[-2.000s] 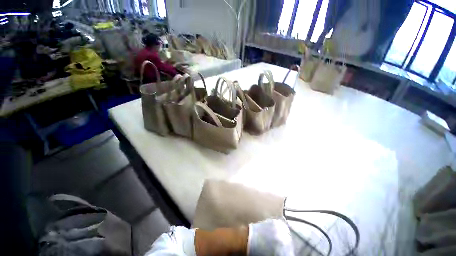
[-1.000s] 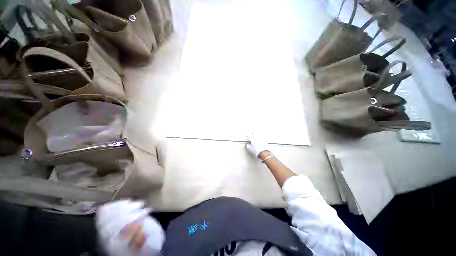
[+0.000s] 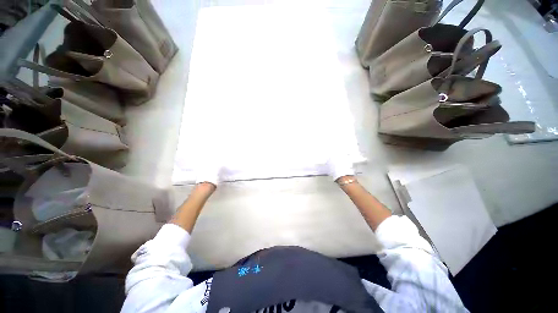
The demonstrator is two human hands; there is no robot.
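Note:
A tissue stack, a large bright white rectangle, lies flat on the cream-white table in front of me. My left hand is at its near edge on the left, and my right hand is at its near edge on the right. Both hands wear thin white gloves that blend into the bright paper. Their fingers are washed out, so I cannot tell whether they grip a sheet.
Taupe tote bags stand at the left; the nearest tote bag has white paper inside. Another row of bags stands at the right. A folded white paper pad lies at the right table edge. A wrapped white pack lies far right.
My view has swung down from the wider room to the table. My left hand has moved from beside my apron up to the stack's near edge. My right hand has shifted a little to the right.

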